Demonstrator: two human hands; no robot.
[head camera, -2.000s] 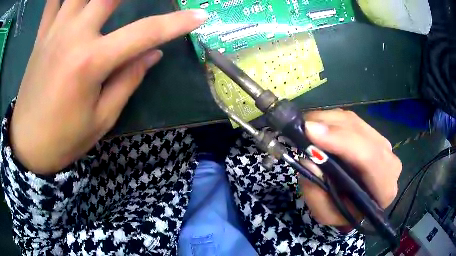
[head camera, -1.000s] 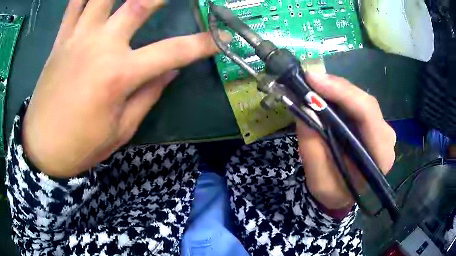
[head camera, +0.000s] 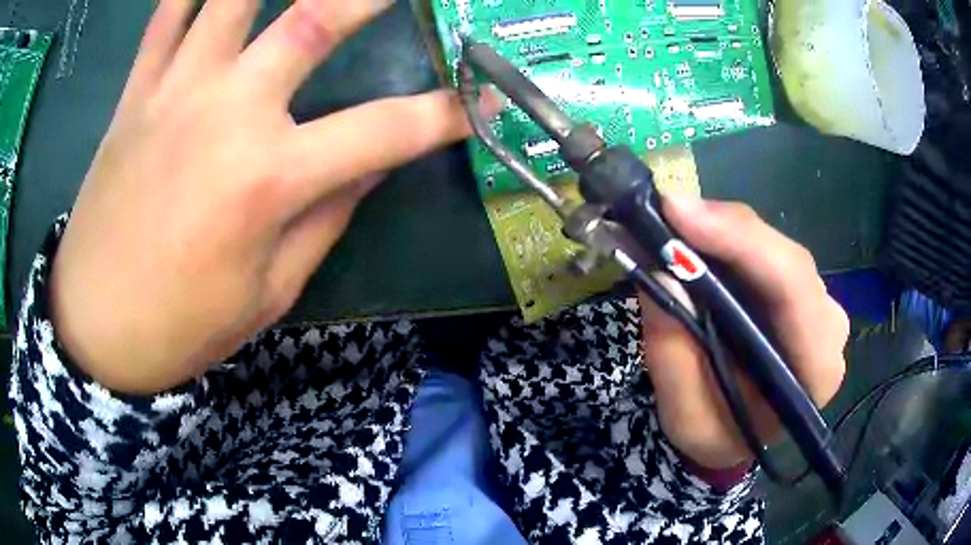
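Observation:
The green PCB panel (head camera: 628, 80) with white connector strips lies at the top centre, cut off by the upper edge, over a yellow-tan perforated backing board (head camera: 532, 256). My right hand (head camera: 745, 330) is closed around the black soldering iron (head camera: 735, 319), with its red-and-white mark showing. The iron's dark tip points up-left to the panel's left edge; contact cannot be told. The curved metal solder feed tube (head camera: 511, 160) ends near the tip. My left hand (head camera: 234, 192) is spread, with its index fingertip on the panel's left edge beside the tube. It grips nothing.
An off-white cut plastic tub (head camera: 846, 69) stands right of the panel. Another green board (head camera: 21, 117) lies at the far left edge. The dark green bench mat (head camera: 394, 256) ends just in front of my checked clothing. Thin black cords (head camera: 905, 373) run at the lower right.
The panel and backing board first shifted right and down in view, then slightly down again. The iron tip moved to a point higher on the panel's left side. My left index finger stays by that edge.

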